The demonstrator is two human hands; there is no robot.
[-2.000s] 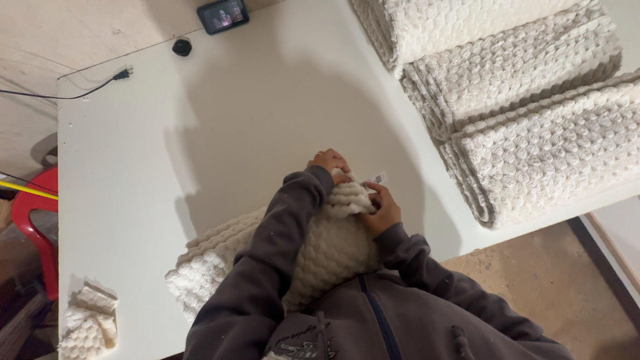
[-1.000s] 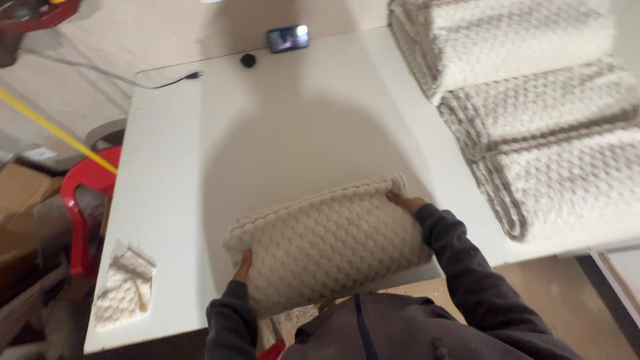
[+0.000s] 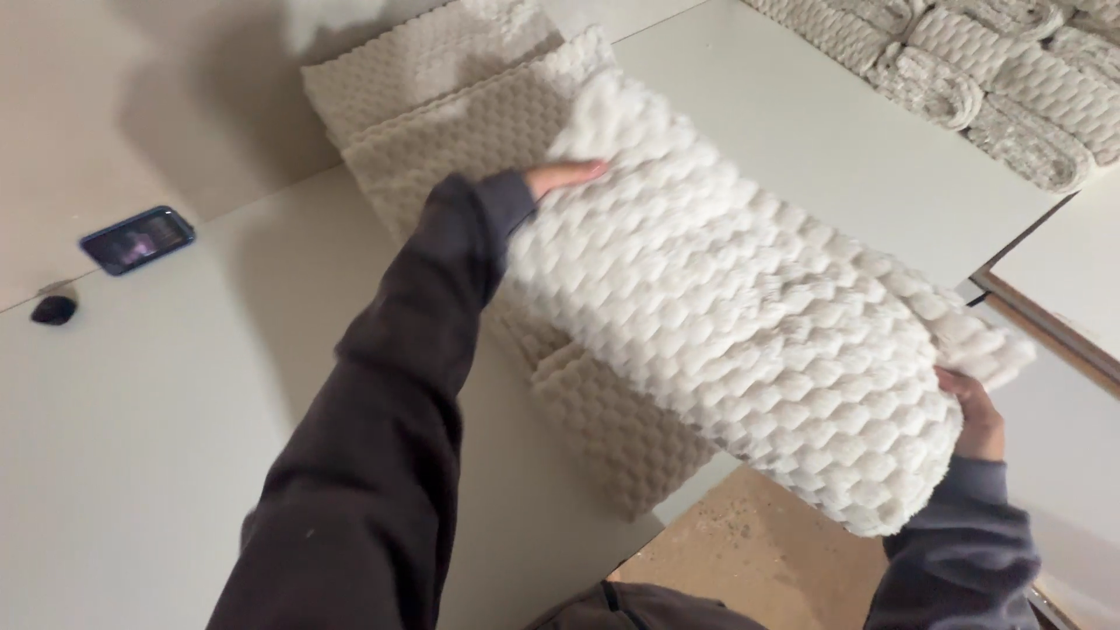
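A folded white textured fleece blanket (image 3: 735,306) is held between my hands, slanting down to the right over other folded blankets (image 3: 464,122) on the white table. My left hand (image 3: 567,178) lies on its upper left part, thumb side showing, with the other fingers hidden. At the lower right end, my right hand (image 3: 973,411) grips the edge, its fingertips partly covered by the fabric. Beneath the held blanket, another textured blanket's corner (image 3: 612,429) shows in shadow.
A smartphone (image 3: 138,240) and a small black object (image 3: 54,310) are by the wall at the left. Several folded or rolled fleece pieces (image 3: 989,79) lie at the upper right. A brown-edged board (image 3: 1050,324) is at the right, with floor (image 3: 744,551) below the table edge.
The folded blanket and both my hands have moved from the table's near edge to the blankets on the right. The view has swung right.
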